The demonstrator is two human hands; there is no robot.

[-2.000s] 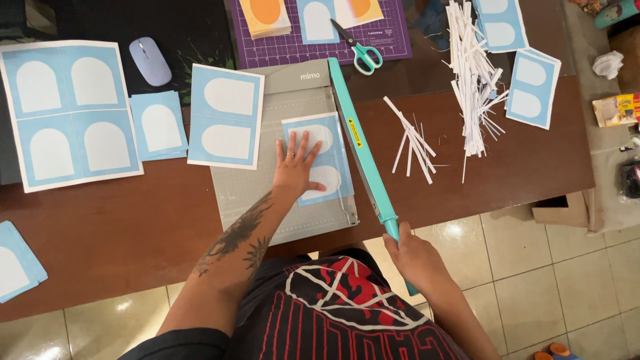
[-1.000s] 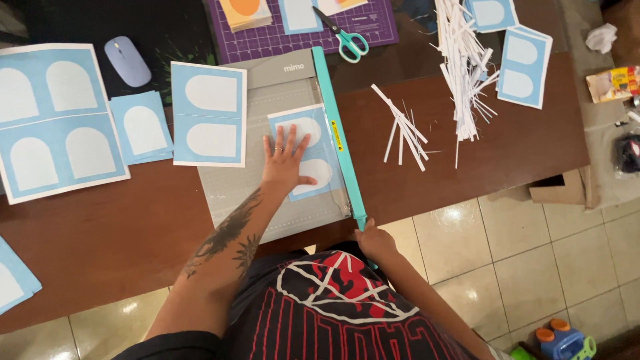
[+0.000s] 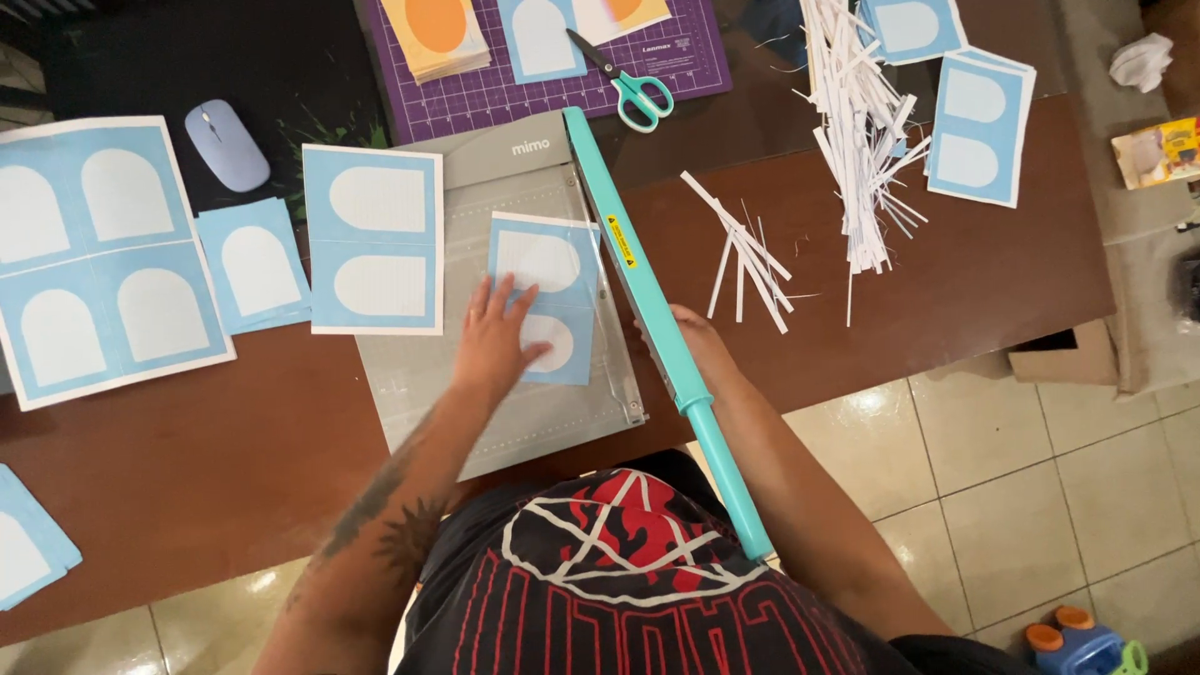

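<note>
A grey guillotine paper trimmer (image 3: 412, 394) lies on the brown table, its teal blade arm (image 3: 647, 291) raised and angled out to the right. On its bed is a blue printed sheet (image 3: 581, 319) with two white arch shapes. My left hand (image 3: 495, 328) rests on the sheet's left part with fingers spread. My right hand (image 3: 694, 333) is behind the blade arm, off the teal handle (image 3: 731, 483), near the trimmer's right edge; its fingers are mostly hidden, so whether they hold anything is unclear. Another two-arch sheet (image 3: 373, 288) overlaps the bed's left side.
Paper strips (image 3: 741, 258) and a larger strip pile (image 3: 858, 141) lie to the right, beside cut blue sheets (image 3: 980, 127). Teal-handled scissors (image 3: 640, 98) rest on a purple cutting mat (image 3: 698, 47). A mouse (image 3: 227, 145), blue cards (image 3: 253, 264) and a four-arch sheet (image 3: 111, 258) are left.
The blade arm was brought down a second ago and is raised now. My right hand has left the handle and moved up behind the arm. My left hand stays on the sheet.
</note>
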